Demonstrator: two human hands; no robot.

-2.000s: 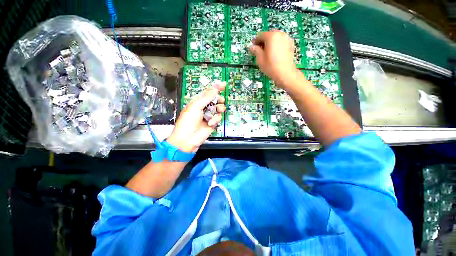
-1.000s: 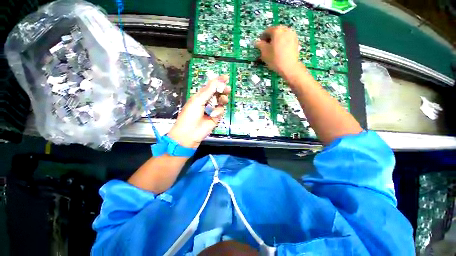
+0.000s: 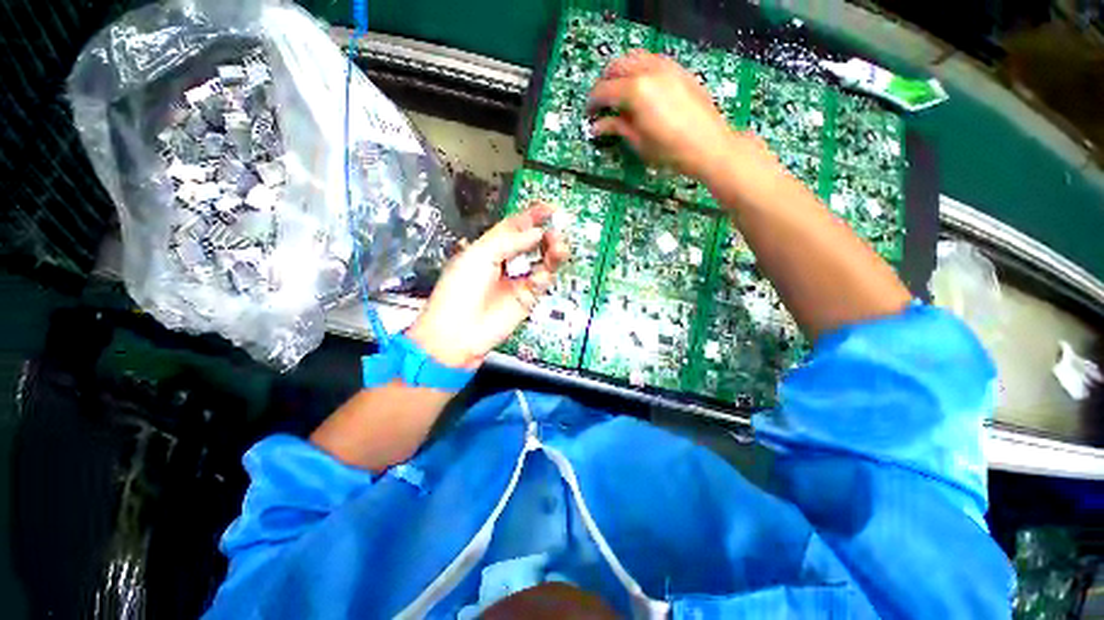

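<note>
Several green circuit boards point(image 3: 648, 317) lie in two rows on a black pad point(image 3: 920, 206) in front of me. My left hand point(image 3: 496, 281) is palm up over the front left board, its fingers curled around small silver-grey parts point(image 3: 523, 262). My right hand point(image 3: 654, 112) is over the back-row boards at the left, fingertips down and bent at the board surface. Whether a part is between its fingertips cannot be seen. A blue wrist strap point(image 3: 418, 363) with a cord is on my left wrist.
A large clear plastic bag point(image 3: 309, 224) full of silver-grey parts point(image 3: 224, 182) is at the left. A white and green tube point(image 3: 890, 85) lies behind the boards. A small clear bag point(image 3: 966, 281) and a white scrap point(image 3: 1075, 369) lie at the right on the metal-railed bench.
The view has turned, so the boards appear tilted and shifted right. My right hand has moved left across the back row. My left hand still holds parts in about the same pose.
</note>
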